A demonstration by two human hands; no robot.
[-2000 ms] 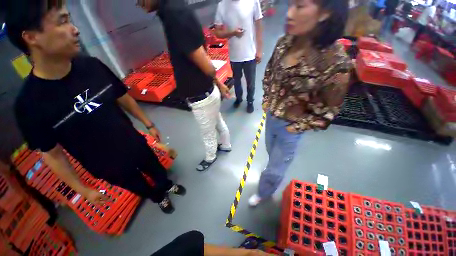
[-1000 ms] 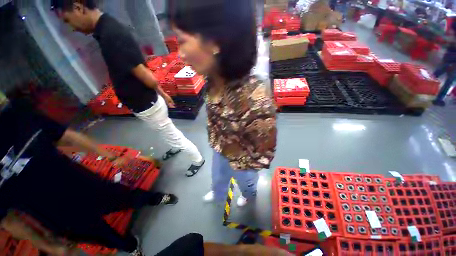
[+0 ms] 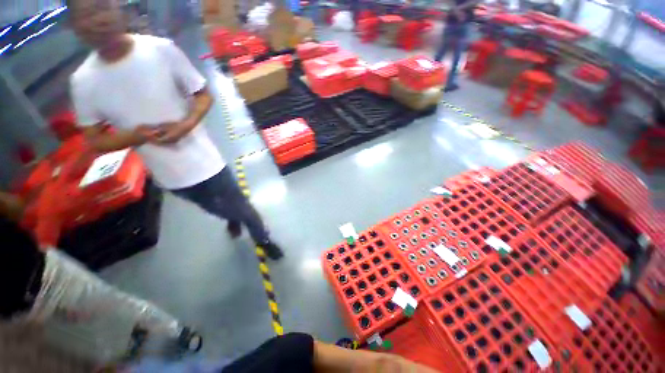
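Red parts trays (image 3: pixel 467 320) stand side by side in low stacks at the lower right. Their holes hold dark parts, and one tray (image 3: pixel 432 244) holds ring-shaped silvery ones. White paper slips (image 3: pixel 403 299) lie on tray tops and edges, some with green bits. One of my arms, a black sleeve and bare forearm, enters at the bottom centre beside the trays. Its hand is cut off by the lower edge, and my other hand is out of the picture. No hand touches a tray in view.
A person in a white shirt (image 3: pixel 142 95) stands at the left. Another blurred person is at the left edge. Black pallets (image 3: pixel 332 120) hold red trays and cartons (image 3: pixel 262 80) behind. Yellow-black tape (image 3: pixel 268 284) crosses the floor. Red stools (image 3: pixel 530 91) stand at the back right.
The view has turned right, showing more trays. The people in the black shirt and patterned blouse have left clear view. The person in the white shirt now appears nearer.
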